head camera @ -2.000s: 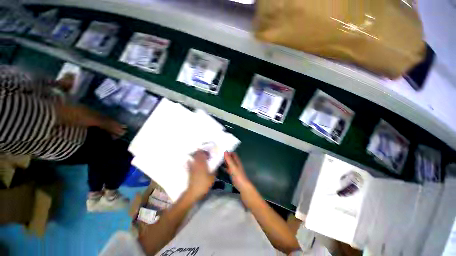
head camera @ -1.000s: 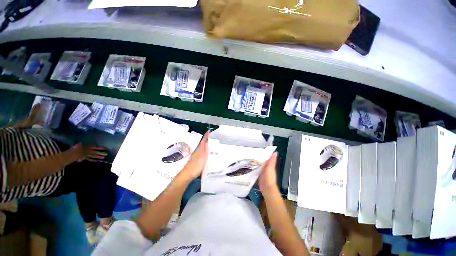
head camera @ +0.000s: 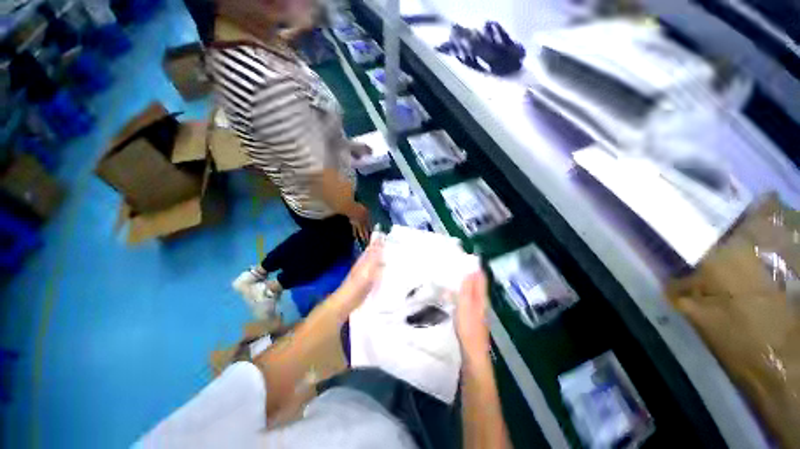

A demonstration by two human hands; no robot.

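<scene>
A white printed carton (head camera: 408,338) with a dark oval device pictured on its face is in front of me at the centre. My left hand (head camera: 367,276) is on its left edge. My right hand (head camera: 474,307) is on its right edge. The carton is between both hands and hides their fingertips in part. It is blurred, so I cannot tell whether it is open or flat.
Accessory kits (head camera: 535,285) lie spaced along the green belt. A person in a striped top (head camera: 272,123) is ahead, left of the belt. Open brown cartons (head camera: 158,171) lie on the blue floor. The raised white shelf holds a brown parcel (head camera: 746,307) and a black bundle (head camera: 484,46).
The view has swung left, showing more floor and the other person. The right carton stack has left the picture. My hands still have a carton between them.
</scene>
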